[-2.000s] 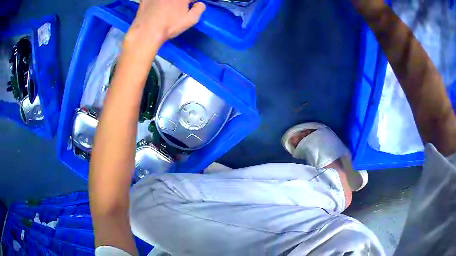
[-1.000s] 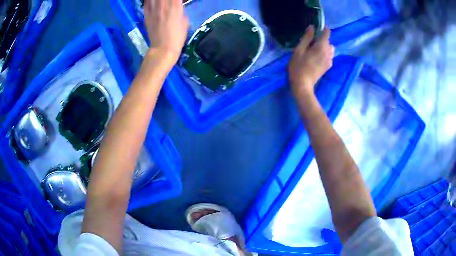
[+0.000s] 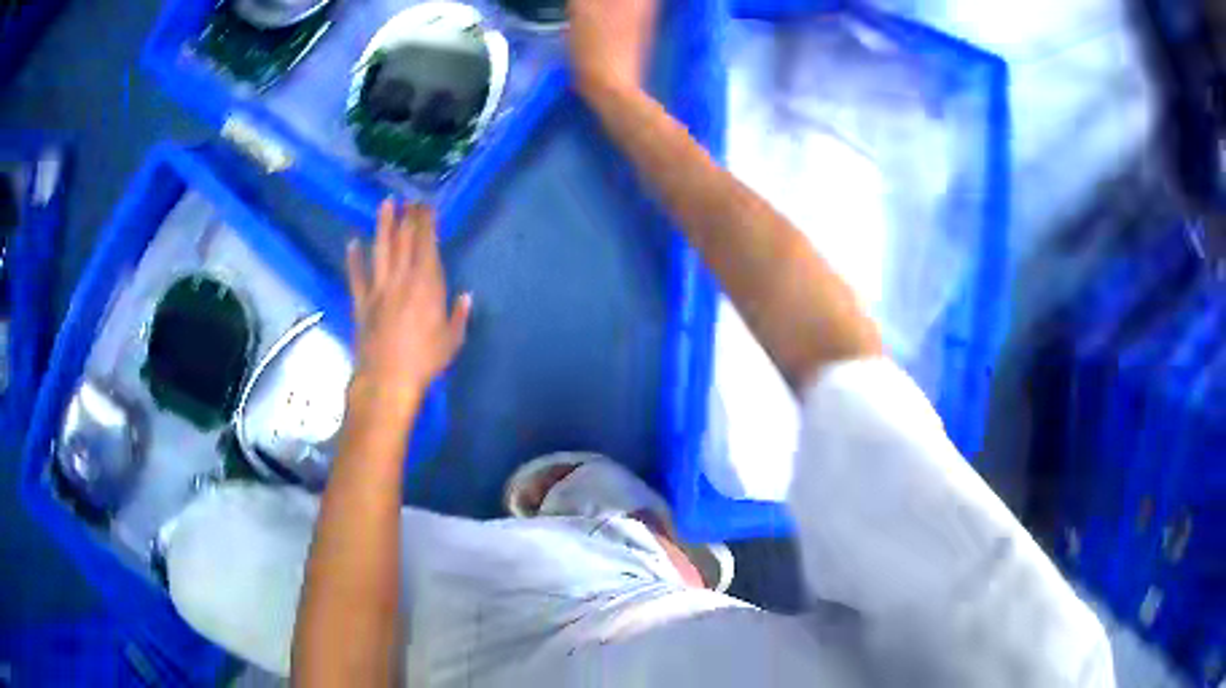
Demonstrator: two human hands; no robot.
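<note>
My left hand (image 3: 407,298) is bare, fingers apart and holding nothing, above the near edges of two blue crates. My right hand (image 3: 613,43) is blurred at the top edge, over the right side of the upper crate (image 3: 331,184); its fingers are cut off. A green housing with a silver rim (image 3: 428,92) lies in that crate. In the left crate (image 3: 104,285) lie a green housing with a black middle (image 3: 200,350), a silver cover (image 3: 293,403) partly behind my left forearm, and a smaller silver part (image 3: 98,441).
A large blue crate with a whitish liner (image 3: 807,175) stands on the right, partly behind my right arm. Stacked blue crates (image 3: 1143,403) are blurred at the far right. A foot in a white slipper (image 3: 585,487) is on the floor between the crates.
The view has shifted. My left hand has come back from the upper crate, down to the crate edges. My right hand, earlier on a dark housing, is now at the top edge.
</note>
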